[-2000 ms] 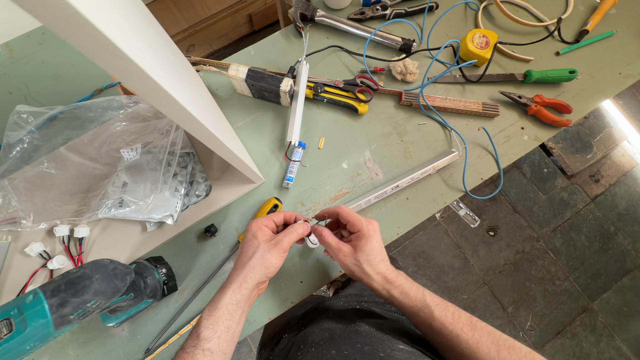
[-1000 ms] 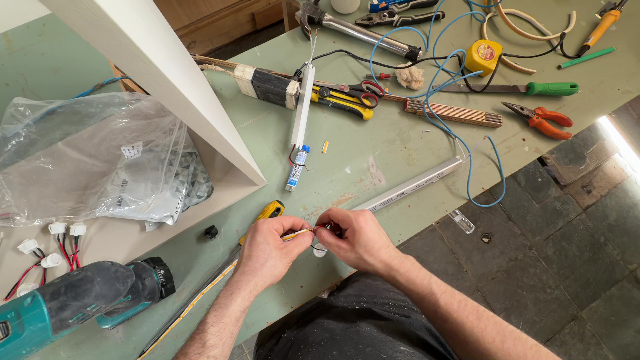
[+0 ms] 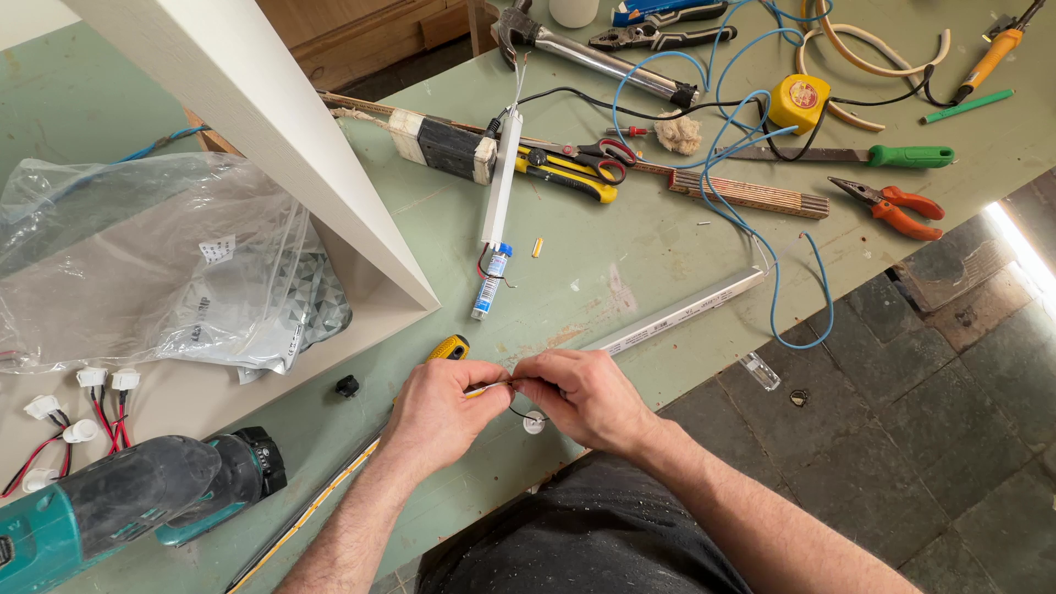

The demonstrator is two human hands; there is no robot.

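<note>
My left hand [image 3: 450, 408] pinches the end of a thin LED strip [image 3: 342, 478], yellow and white, which runs back under my left forearm. At that end my right hand [image 3: 582, 396] grips a thin dark wire between thumb and fingers, and the fingertips of both hands nearly meet. Just below them a small white round piece [image 3: 534, 422] hangs on or lies by a black wire. A long white LED driver [image 3: 681, 309] extends from behind my right hand. Behind my left hand shows a yellow and black handle [image 3: 448, 348]. How wire and strip meet is hidden by my fingers.
At left are a white panel [image 3: 272, 140], a plastic bag [image 3: 140, 247], white connectors [image 3: 91, 378] and a teal power tool [image 3: 124, 503]. Further back lie a second white driver [image 3: 502, 177], a utility knife [image 3: 569, 177], scissors [image 3: 606, 157], a hammer [image 3: 610, 62], a tape measure [image 3: 799, 103] and orange-handled pliers [image 3: 895, 206].
The LED strip shows beneath my left forearm, where it was not plain two seconds ago. My left hand has shifted slightly left and down, and the fingertips remain close together.
</note>
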